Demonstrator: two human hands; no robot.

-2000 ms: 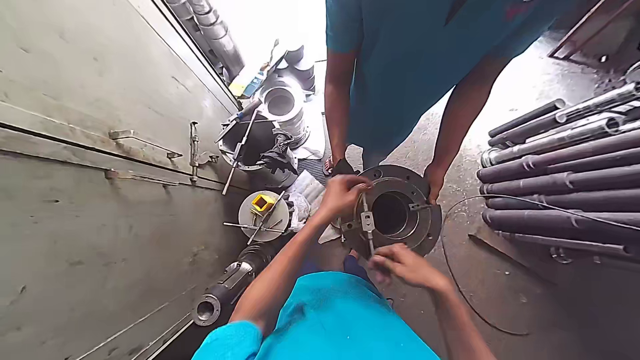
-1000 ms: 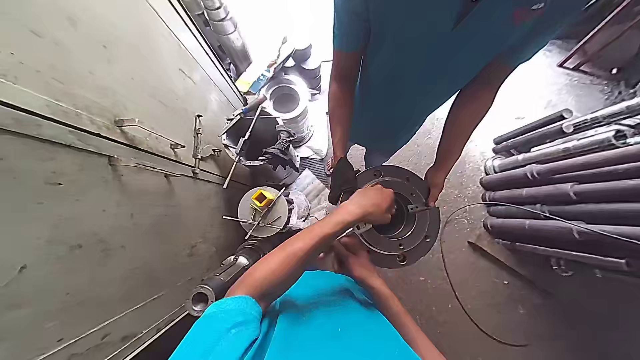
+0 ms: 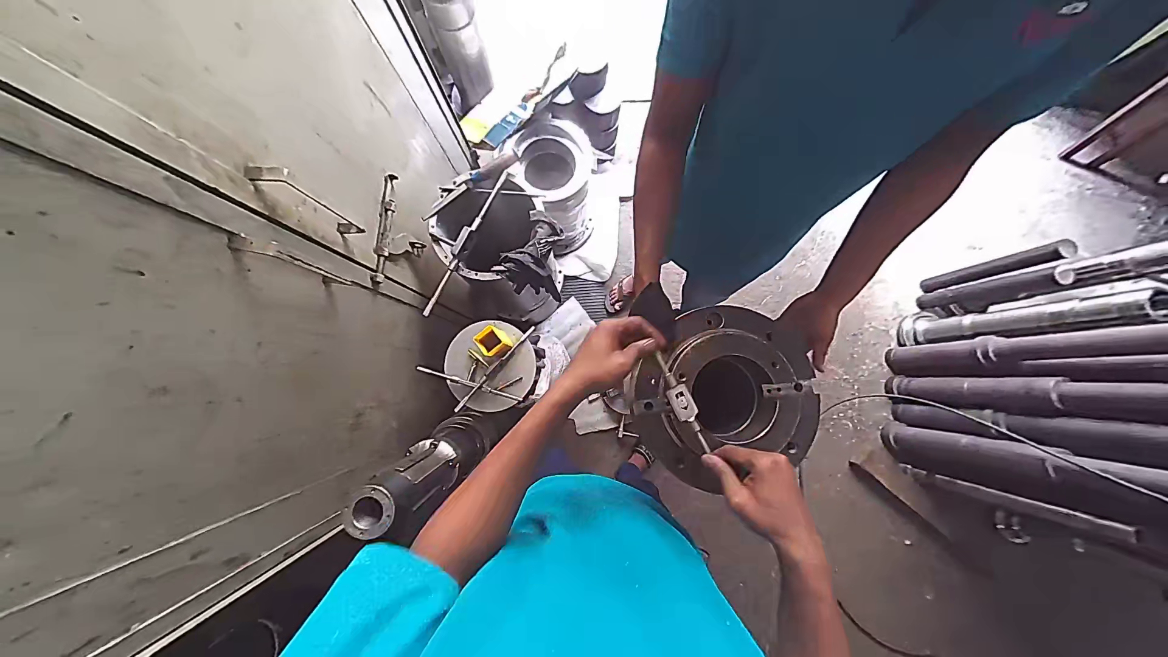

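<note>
A tap wrench (image 3: 681,401) lies across the left part of a round metal flange (image 3: 652,443) with a wide centre bore. My left hand (image 3: 616,351) grips the wrench's upper end between thumb and fingers. At its lower end, my right hand (image 3: 757,488) pinches the other handle. Whether a tap sits under the wrench is hidden. A small slotted metal strip (image 3: 787,390) rests on the flange's right side. Another person's hand (image 3: 810,327) touches the flange's right edge, and that person's other hand, in a dark glove (image 3: 653,310), is at its upper left.
Several dark pipes (image 3: 1022,354) are stacked at right, with a thin cable (image 3: 985,422) across them. Left of the flange stand a round plate (image 3: 461,351) bearing a yellow square piece (image 3: 493,340) and rods, a drum (image 3: 511,297) with dark gloves, and a cylindrical part (image 3: 370,513). Metal cabinets (image 3: 182,319) line the left side.
One second ago my hands were close together over the flange's left side, hiding the wrench. They are now apart, one at each end of the wrench, much as two seconds ago.
</note>
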